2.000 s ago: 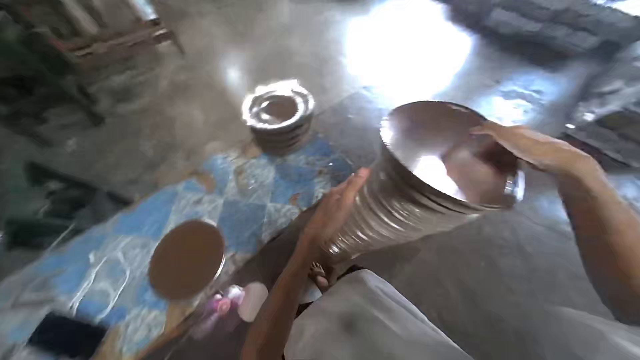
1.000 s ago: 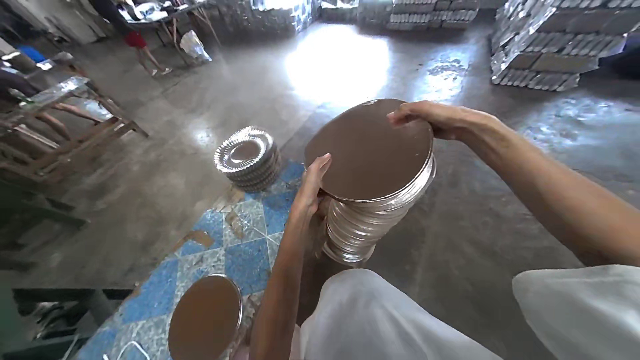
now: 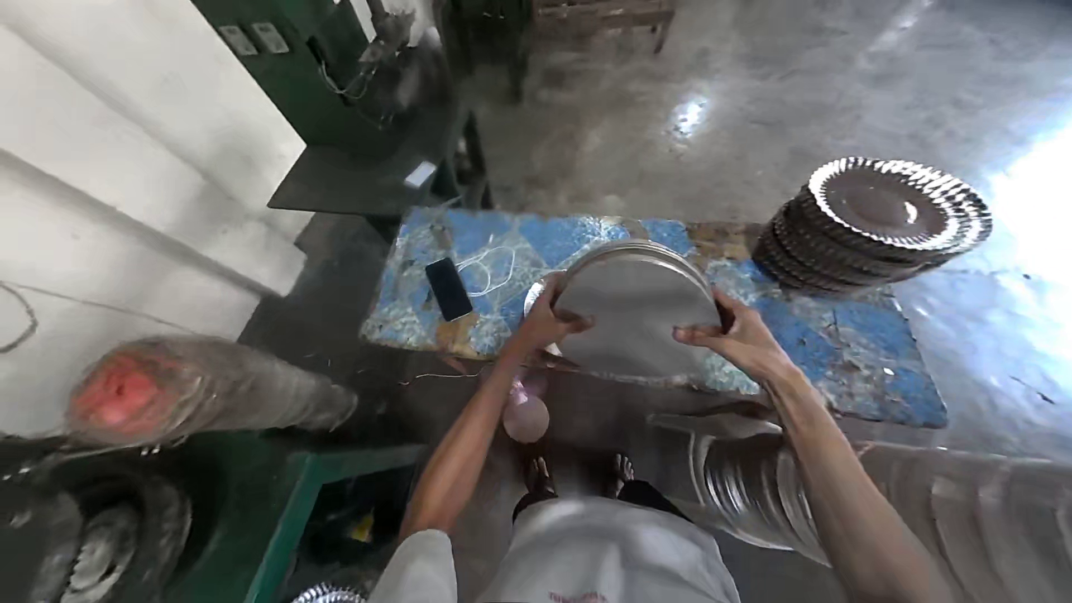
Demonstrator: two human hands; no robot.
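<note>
Both my hands hold a stack of round, silvery-grey discs (image 3: pixel 636 314) over the near edge of a worn blue patterned tabletop (image 3: pixel 871 335). My left hand (image 3: pixel 557 322) grips the stack's left rim, thumb on top. On the opposite rim is my right hand (image 3: pixel 741 335), its thumb also resting on the upper face. A tall pile of fluted, shiny-rimmed plates (image 3: pixel 888 209) stands at the right end of the tabletop. Left of my left hand lie a black smartphone (image 3: pixel 449 289) and a white cable (image 3: pixel 494 268).
Long stacks of round metal pieces (image 3: pixel 754 486) lie at lower right, below my right forearm. A green machine (image 3: pixel 335 151) stands at upper left. At left is a plastic-wrapped roll (image 3: pixel 209 389) with a red end. A pinkish round object (image 3: pixel 526 417) sits below the tabletop's near edge.
The view has swung far to the left. My hands were on a tall stack with a brown round top; now they hold a shorter stack with a grey top at the tabletop.
</note>
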